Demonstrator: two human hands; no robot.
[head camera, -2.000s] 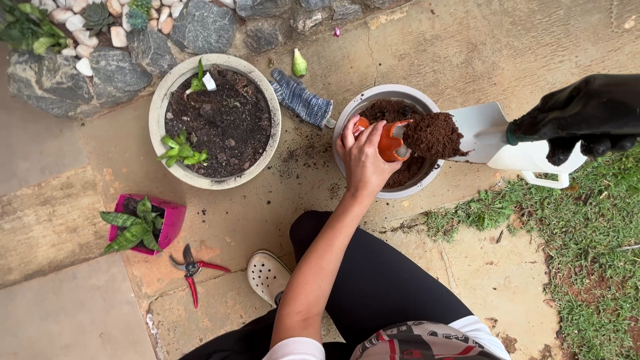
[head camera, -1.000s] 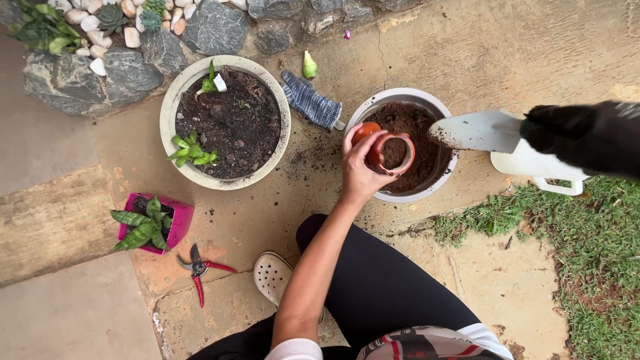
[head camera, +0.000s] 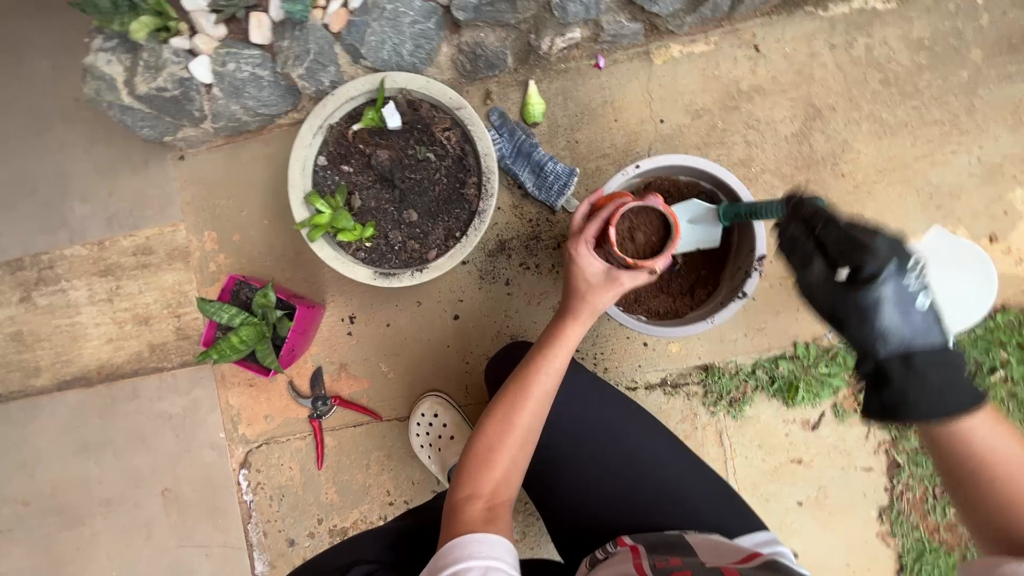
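Observation:
My bare left hand (head camera: 596, 268) holds a small orange clay pot (head camera: 642, 232) with brown soil in it, above a grey-white round pot (head camera: 754, 276) of brown soil. In a black glove, my right hand (head camera: 868, 276) grips the green handle of a hand trowel (head camera: 700, 226). The metal blade, its face mostly bare, points left at the small pot's right side; whether they touch I cannot tell. A second, blue-grey knitted glove (head camera: 534, 160) lies left of the grey-white pot, with part of some tool showing at its cuff.
A large round planter (head camera: 486, 192) with dark soil and small green plants stands at left. Below it are a magenta pot (head camera: 302, 332) with a leafy plant and red-handled pruning shears (head camera: 322, 406). Stones (head camera: 256, 88) edge the top; a white container (head camera: 956, 276) lies behind my right hand.
The trowel was heaped with soil over the grey-white pot, then mostly bare; its blade is now beside the small pot. The small pot, tilted before, shows its mouth and soil facing up.

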